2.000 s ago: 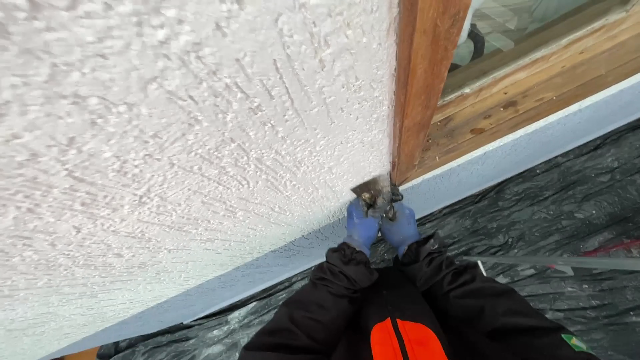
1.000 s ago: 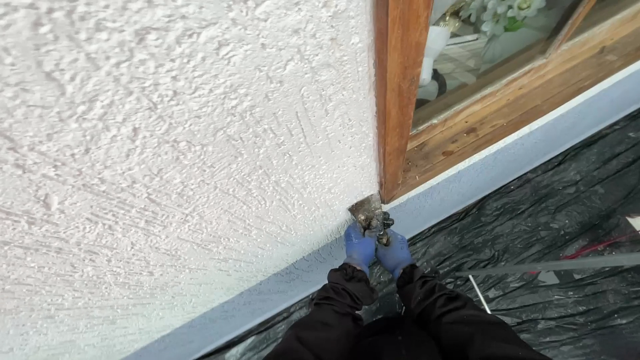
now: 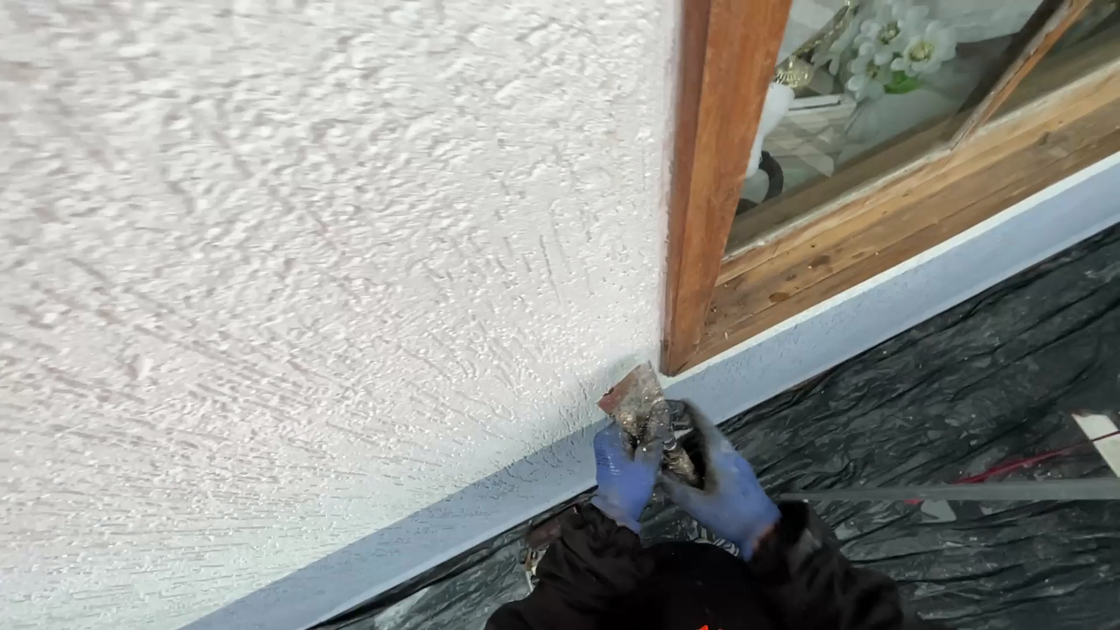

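My left hand [image 3: 626, 472], in a blue work glove, grips a broad-bladed scraper or putty knife [image 3: 636, 398] with a stained metal blade. The blade points up and left, close to the lower corner of the wooden window frame [image 3: 719, 149]. My right hand [image 3: 726, 490], in a blue glove with dark, dirty fingers, is curled round a dark object [image 3: 681, 459] just right of the blade; its kind cannot be told. Behind the blade rises the white textured rendered wall [image 3: 350, 245].
A blue-grey painted ledge [image 3: 787, 359] runs diagonally below wall and window. Black plastic sheeting [image 3: 980, 367] covers the ground, with a grey bar [image 3: 962, 491] and a red cord [image 3: 1015, 464] at right. White flowers [image 3: 910, 48] stand behind the glass.
My right hand has moved a little apart from the left, to the right, and its blackened fingers now show. The view has shifted, with more of the window in sight.
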